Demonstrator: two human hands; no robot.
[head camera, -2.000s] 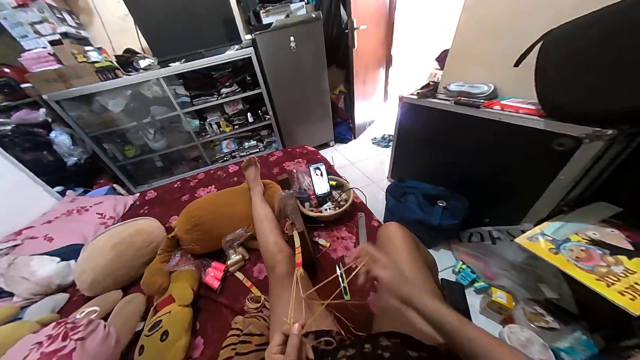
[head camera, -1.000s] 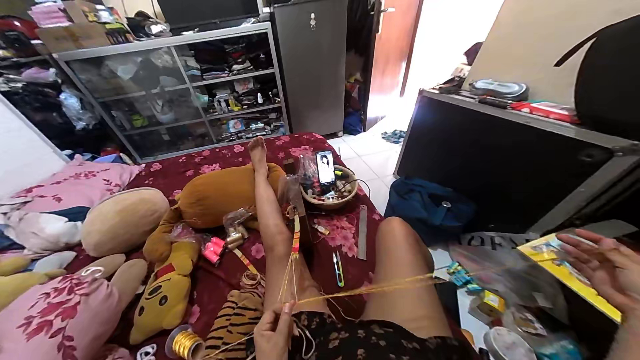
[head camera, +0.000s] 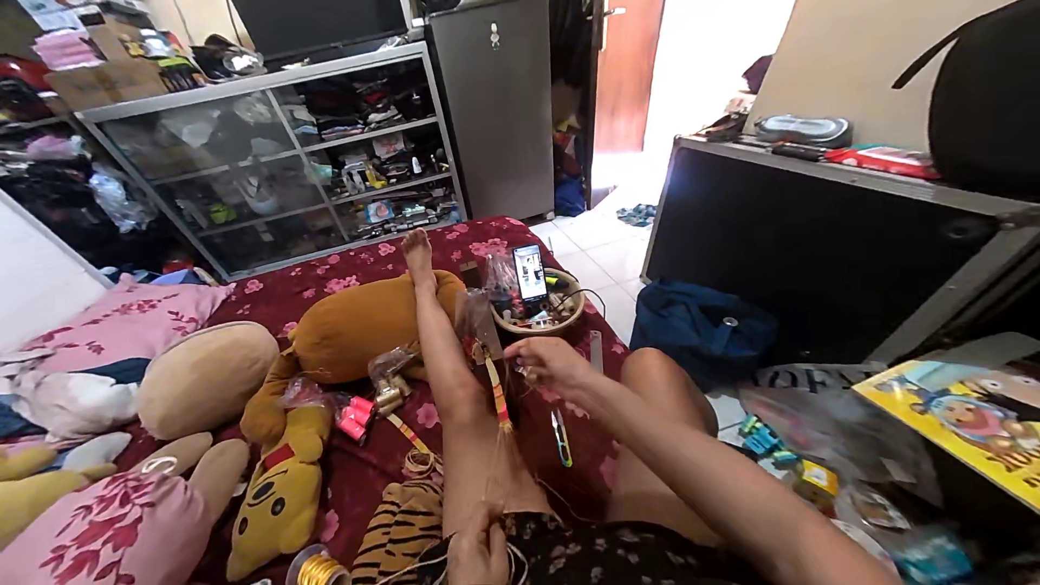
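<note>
A woven band of yellow, orange and red thread (head camera: 496, 392) runs along my outstretched leg, its upper end by a plastic-wrapped object near the basket. Loose threads fan from its lower end down to my left hand (head camera: 479, 552), which pinches them at my lap, with pale cord looped around it. My right hand (head camera: 546, 364) is raised just right of the band's upper part, fingers bent; whether it holds a thread is too fine to tell. Small thread snips (head camera: 561, 439) with a green edge lie on the red floral bedspread between my legs. A spool of gold thread (head camera: 318, 569) sits at the bottom.
A round basket (head camera: 539, 329) holds spools and a propped phone (head camera: 530, 275). Pink thread spools (head camera: 355, 418) and wrapped gold ones (head camera: 392, 394) lie left of my leg, beside a yellow plush toy (head camera: 280, 496). A metal ruler (head camera: 596, 351) is near my bent knee. A blue bag (head camera: 703, 321) stands on the floor.
My right hand has come from far out on the right, where it drew a thread taut, back to beside the band. My left hand stays at my lap.
</note>
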